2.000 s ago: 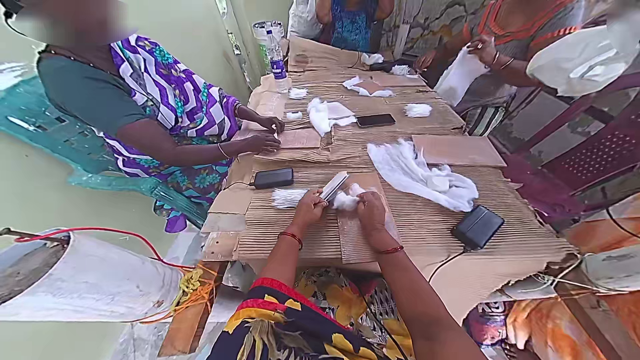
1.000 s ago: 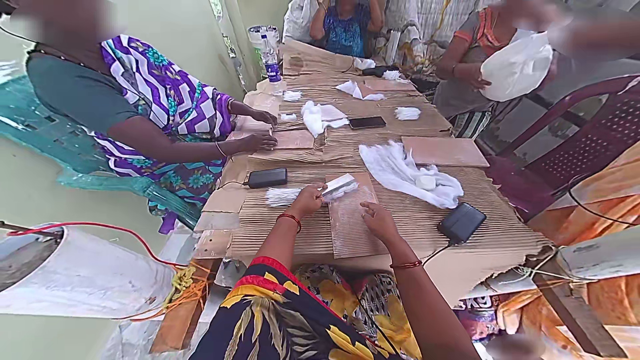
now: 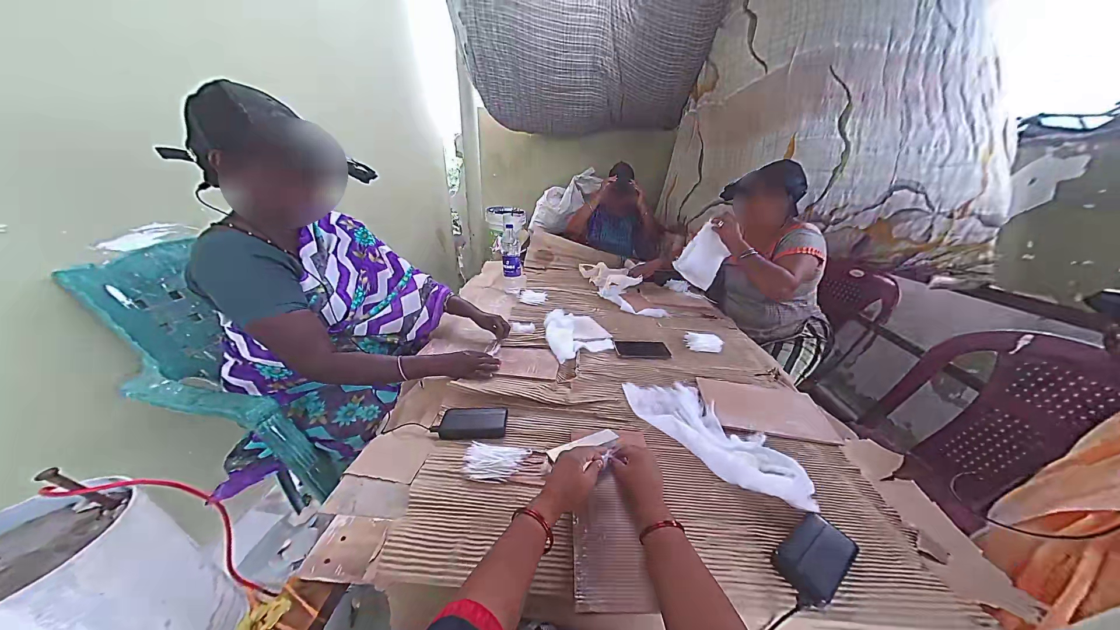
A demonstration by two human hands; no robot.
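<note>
My left hand (image 3: 573, 477) is closed around a pale flat strip (image 3: 582, 444), above the far part of a brown board (image 3: 612, 560). Touching or nearly touching it, my right hand (image 3: 637, 477) pinches a small bit of white fibre (image 3: 605, 455) between its fingers. A bundle of thin white cotton wicks (image 3: 495, 461) lies just left of my left hand. To the right of my hands spreads a long piece of white cotton wool (image 3: 717, 446), partly beside another brown board (image 3: 770, 409).
Corrugated cardboard (image 3: 472, 534) covers the table. Black cabled boxes lie left (image 3: 472, 423) and right (image 3: 815, 558). Farther back are a dark phone (image 3: 642, 349), cotton and a water bottle (image 3: 512, 258). A person (image 3: 306, 289) works at the left; others sit at the far end and right.
My hands have come together over the board; one second ago they were apart, the right one at the board's right edge. The view has tilted up. The co-worker at the right holds the white sheet higher.
</note>
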